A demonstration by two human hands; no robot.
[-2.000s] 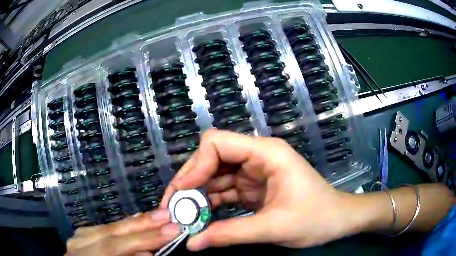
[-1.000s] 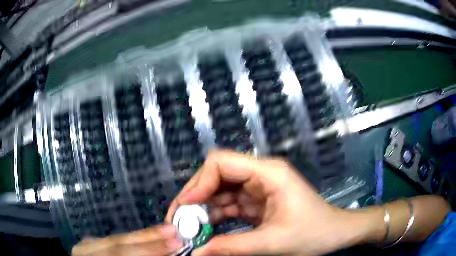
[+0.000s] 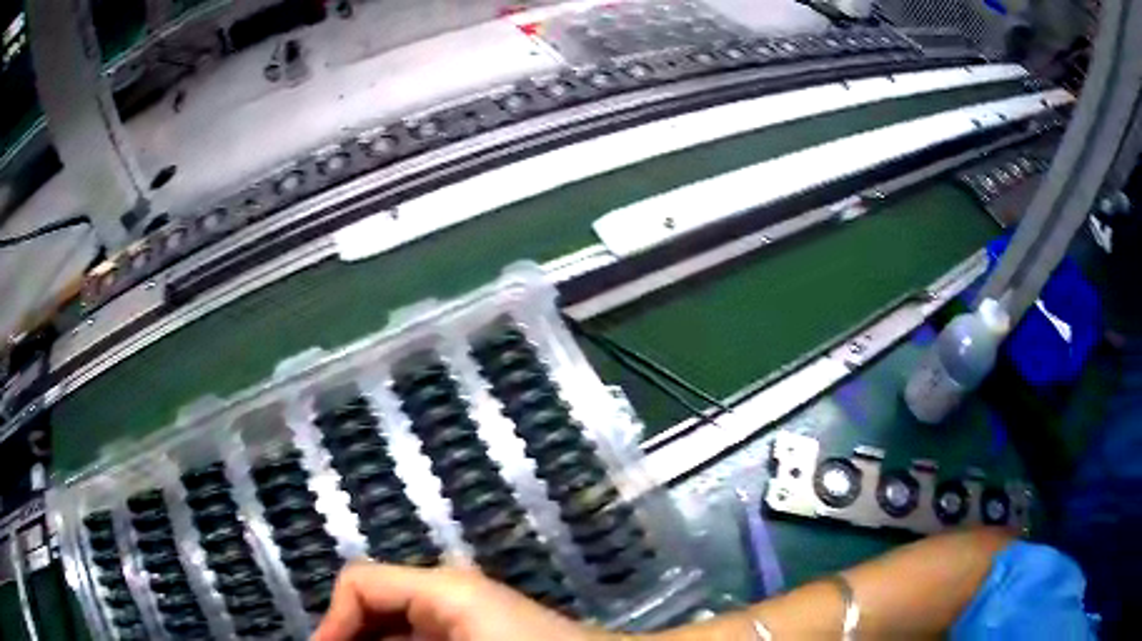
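Note:
The clear plastic tray lies across the lower left, with long columns of black round parts standing on edge. My right hand is low in the picture, over the tray's lower part. Its fingers are cut off by the bottom edge, so what it holds is hidden. My left hand and the round driver are out of the picture. A grey metal carrier fixture with four round seats lies right of the tray, just beyond my right forearm.
A slim bluish tool lies between tray and fixture. A white squeeze bottle stands behind the fixture. Green belt and metal rails run behind the tray, with a row of fixtures farther back. A grey post rises at right.
The view has swung up and to the right; the tray now sits lower left and more of the line shows. My left hand and the driver have left the picture.

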